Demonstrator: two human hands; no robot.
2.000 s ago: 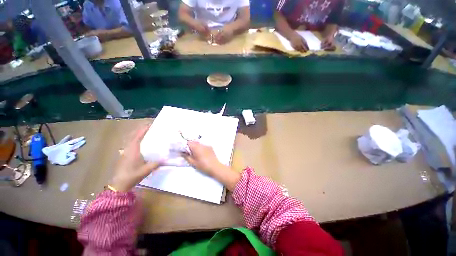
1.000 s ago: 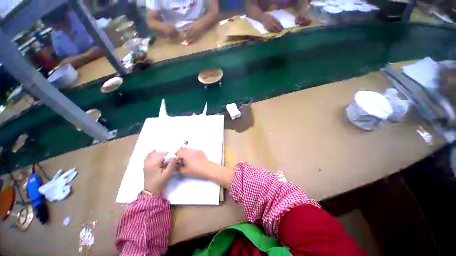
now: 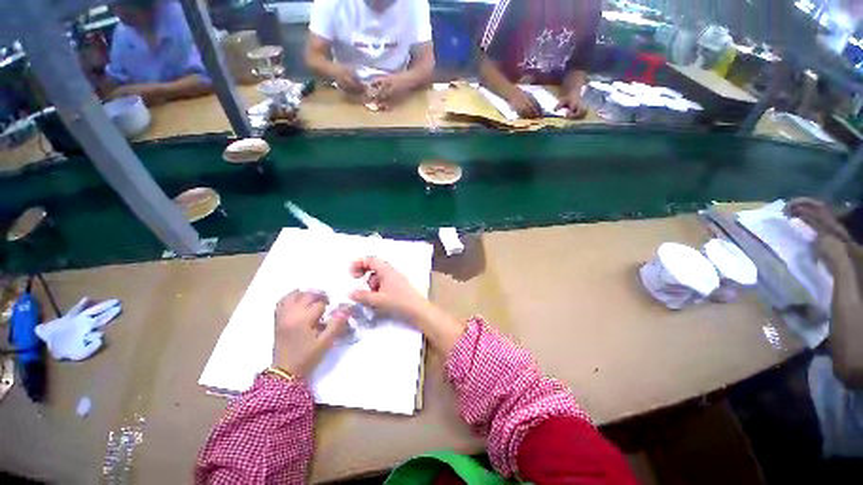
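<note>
A stack of white paper sheets (image 3: 255, 350) lies on the bench in front of me, with one corner raised at its far edge. My left hand (image 3: 308, 332) and my right hand (image 3: 386, 292) are close together over the stack. Between them they hold a small crumpled white paper bundle (image 3: 352, 327). Its contents are hidden by paper and fingers. The fingers of both hands are curled around the bundle.
Two white bundles (image 3: 679, 275) stand on the right, beside a neighbour's paper stack (image 3: 776, 246) and a person's arm (image 3: 837, 275). A small white block (image 3: 450, 240), a blue tool (image 3: 27, 341) and white gloves (image 3: 78, 329) lie around. Gold pieces (image 3: 440, 172) sit on the green belt (image 3: 341, 180); people work beyond.
The camera view has tilted and levelled again. My hands have stayed over the stack, now a little farther apart than a second ago. A person's arm has appeared at the right.
</note>
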